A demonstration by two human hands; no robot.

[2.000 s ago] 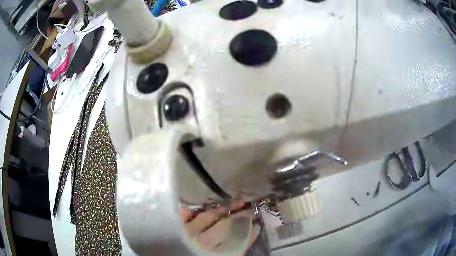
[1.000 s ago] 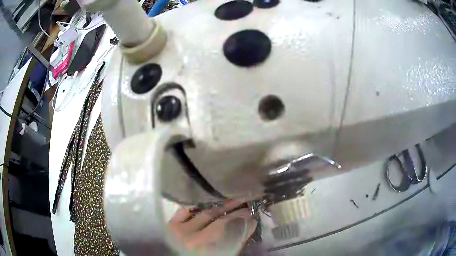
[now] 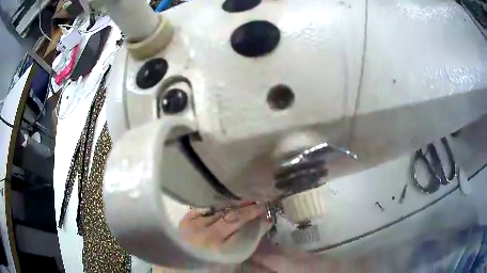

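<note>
The large white sewing machine head fills most of the view. My left hand shows through the thick white take-up lever guard, its fingers close to the shiny metal parts by the presser foot. Blurred skin at the bottom edge, right of the guard, seems to be my right hand, mostly cut off. Whether either hand holds fabric is hidden by the guard and blur. A speckled brown-black fabric panel lies left of the machine head.
Dark narrow strips lie left of the panel. Shears with two loop handles lie under the arm at the right, near small dark scraps. The ribbed cream tension dial juts from the front. A pink item lies at the upper left.
The machine head appears slightly higher and further left in view. Blurred skin now shows at the bottom, right of the guard. My left hand stays near the presser foot.
</note>
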